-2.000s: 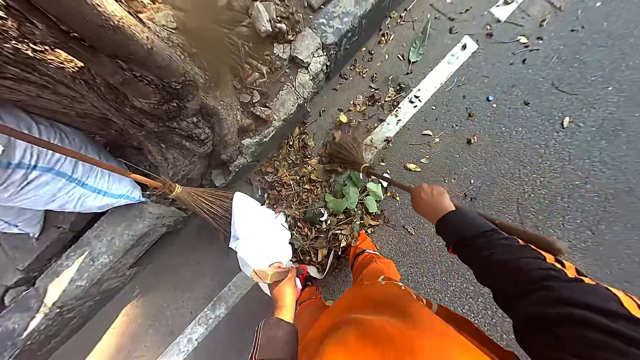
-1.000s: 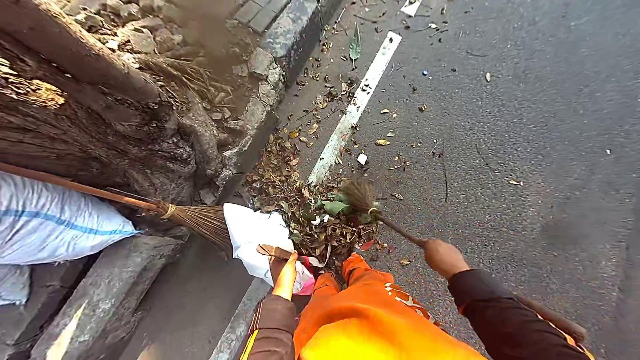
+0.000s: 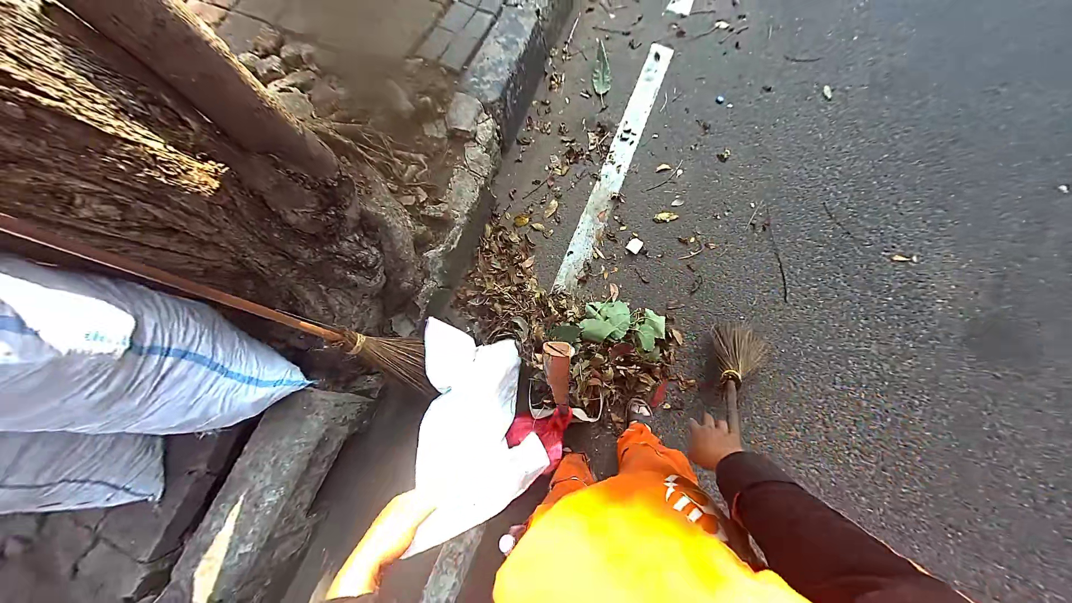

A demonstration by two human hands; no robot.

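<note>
My left hand [image 3: 394, 528] grips the lower part of a white sack or sheet [image 3: 469, 427], its fingers partly hidden and overexposed. Around the wooden handle of a short stick broom [image 3: 737, 356] my right hand [image 3: 713, 441] is closed, the bristles resting on the asphalt. Between the hands lies a pile of dry leaves [image 3: 519, 293] with green leaves [image 3: 620, 322] on top. A brown flat object [image 3: 558, 373] and a red plastic bag [image 3: 548, 431] are at the pile's near edge, close to my feet.
A long-handled stick broom [image 3: 389, 356] leans by the tree trunk [image 3: 251, 234]. Full white woven sacks [image 3: 201, 360] lie at the left beside a stone curb [image 3: 268, 486]. A painted white line [image 3: 615, 167] runs along the road, with scattered leaves and twigs about it.
The right hand's broom has moved right, off the leaf pile. The white sheet now hangs longer from my left hand, which is lower and further left. The brown object is no longer in my left hand.
</note>
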